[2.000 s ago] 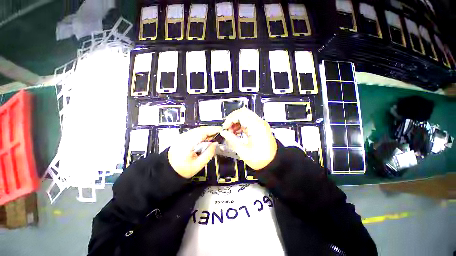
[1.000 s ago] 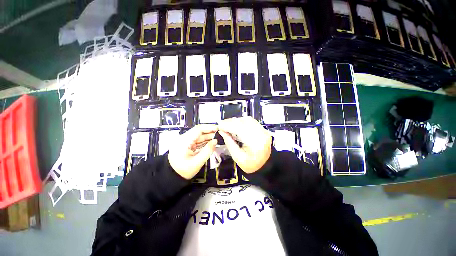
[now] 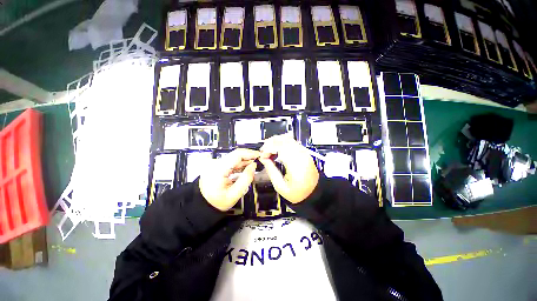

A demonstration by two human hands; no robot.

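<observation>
My left hand (image 3: pixel 228 179) and my right hand (image 3: pixel 292 169) meet at the fingertips above the front row of the black blister tray (image 3: pixel 226 119). A small dark piece (image 3: pixel 259 166), perhaps a black adhesive pad, is pinched between them; its outline is mostly hidden by the fingers. A phone display assembly (image 3: pixel 267 199) lies upright in the tray just below my hands, its upper part covered. A sideways display (image 3: pixel 263 129) lies just beyond my fingers. The sticker sheet (image 3: pixel 404 141) with two columns of black rectangles lies along the tray's right side.
White waste liner frames (image 3: pixel 112 135) are piled at left, beside a red plastic tray (image 3: pixel 22 176). Crumpled film scraps (image 3: pixel 480 161) lie on the green mat at right. Stacked blister trays (image 3: pixel 447 56) stand at back right. Crumpled clear film (image 3: pixel 103 26) lies at back left.
My hands stay together in nearly the same place, with small finger movements. The dark piece between them shows less than one second ago.
</observation>
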